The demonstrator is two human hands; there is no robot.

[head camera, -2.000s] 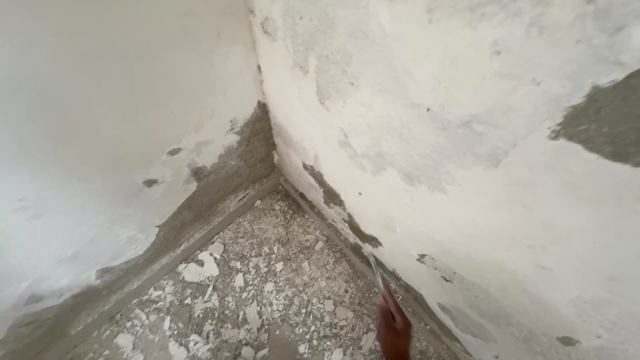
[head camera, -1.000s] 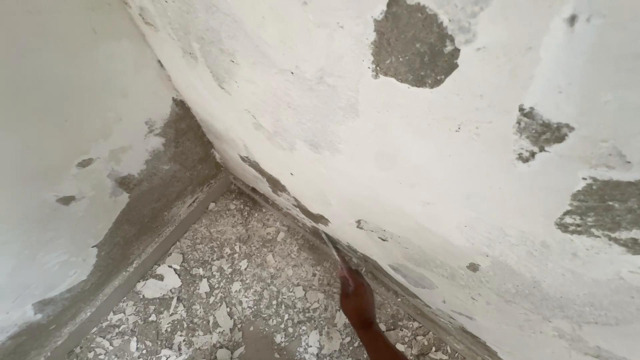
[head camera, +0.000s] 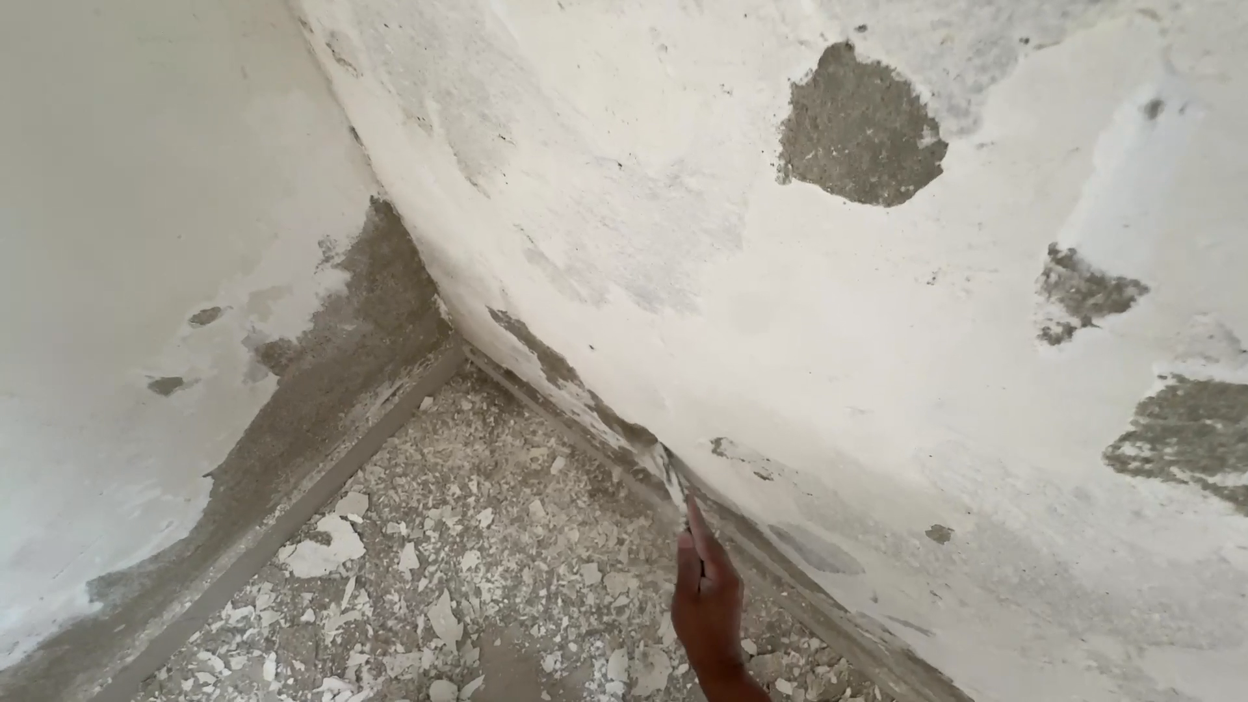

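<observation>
My right hand (head camera: 709, 595) reaches up from the bottom, right of centre, and is closed around a scraper (head camera: 674, 478) with a thin metal blade. The blade tip touches the foot of the right wall (head camera: 838, 351), where a narrow strip of grey render (head camera: 546, 353) shows under the white coat. The hand covers most of the tool's handle. My left hand is out of view.
White flakes and chips (head camera: 444, 616) litter the floor. Left of it stands another wall (head camera: 146, 195) with bare grey render low down. Ledges (head camera: 322, 483) run along both wall bases to the corner. The right wall has several bare patches (head camera: 863, 127).
The view has swung to the right since the first frame, bringing more bare patches into sight. My right hand keeps holding the scraper at the foot of the right wall.
</observation>
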